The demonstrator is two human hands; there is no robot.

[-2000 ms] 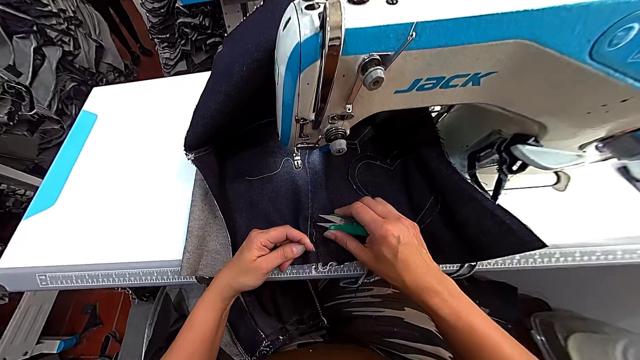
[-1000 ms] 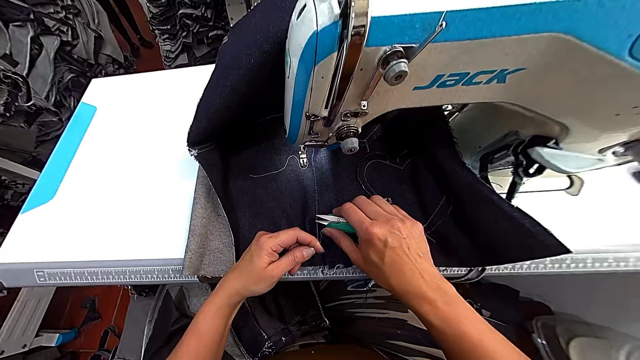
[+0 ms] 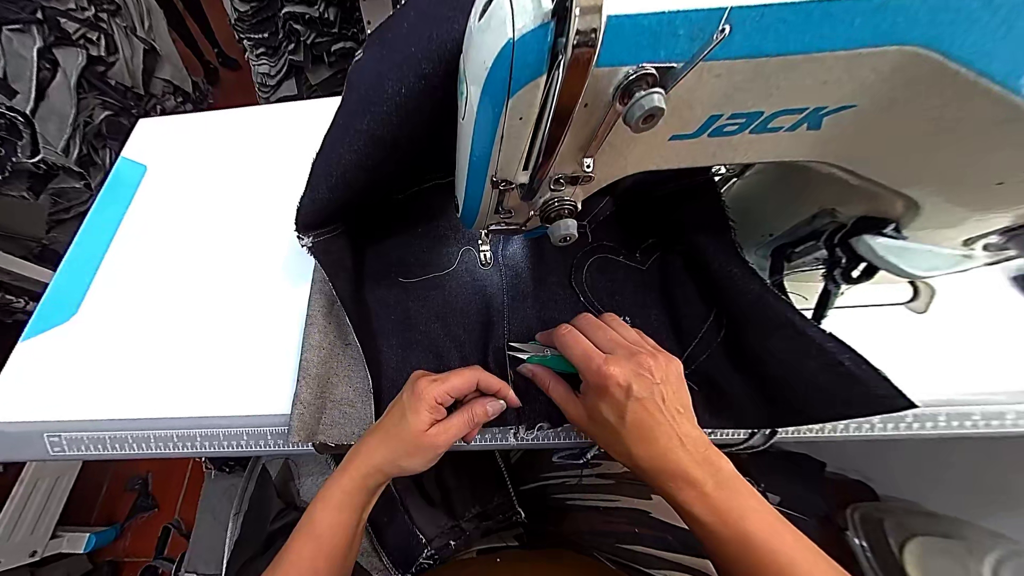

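Observation:
Dark denim fabric [image 3: 432,320] lies over the machine bed, a stitched seam running down from beside the presser foot [image 3: 485,250]. Green-handled thread snips [image 3: 550,358] are in my right hand [image 3: 632,384], their blades pointing left at the seam and slightly apart. My left hand [image 3: 452,412] rests on the denim just left of the seam near the table edge, fingers curled, thumb and index finger near each other; whether a thread is between them cannot be told. A loose thread [image 3: 440,274] trails left from the presser foot. Curved stitching shows on the denim's right part.
The Jack sewing machine [image 3: 736,96] stands over the fabric, its needle area above my hands. A ruler strip [image 3: 176,442] runs along the table's front edge. At the left is a white tabletop [image 3: 216,264]. Piles of grey garments [image 3: 72,88] lie beyond it.
The snips and both hands stay close to the seam, with little change in their pose. The view has shifted slightly.

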